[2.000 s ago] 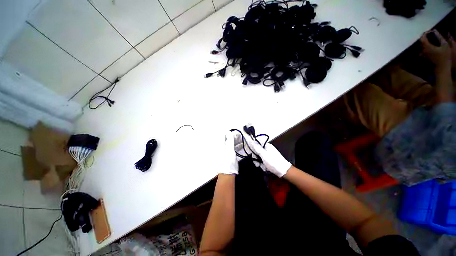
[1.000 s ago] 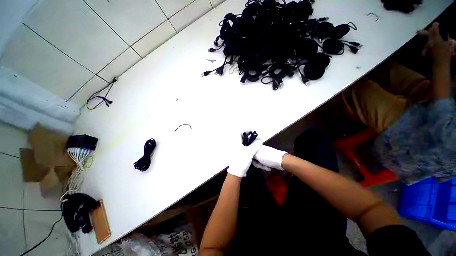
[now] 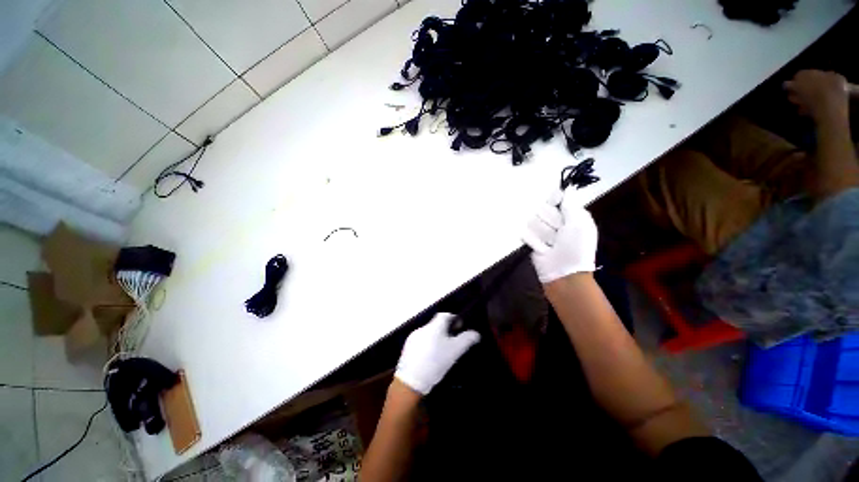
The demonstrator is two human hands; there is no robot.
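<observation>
My right hand (image 3: 567,240), in a white glove, is closed on a black cable (image 3: 579,173) at the table's front edge; folded loops stick out above the fingers. My left hand (image 3: 435,352), also gloved, is lower and to the left, off the table edge, with a dark piece of the cable at its fingertips. The stretch between the hands is hard to see against the dark clothing. A tied cable bundle (image 3: 267,286) lies on the white table (image 3: 377,207). A short thin dark wire (image 3: 341,232) lies to its right.
A large black cable heap (image 3: 513,71) lies at the back. A single loose cable (image 3: 180,173) is by the tiled wall. A black block with white strands (image 3: 143,261), a cardboard box (image 3: 80,282) and an orange-brown flat object (image 3: 182,411) are left. A person (image 3: 791,254) sits right, near a blue crate (image 3: 801,381).
My hands have moved apart. My right hand moved up and right with the folded cable; my left hand moved down and left. The seated person's hands have shifted.
</observation>
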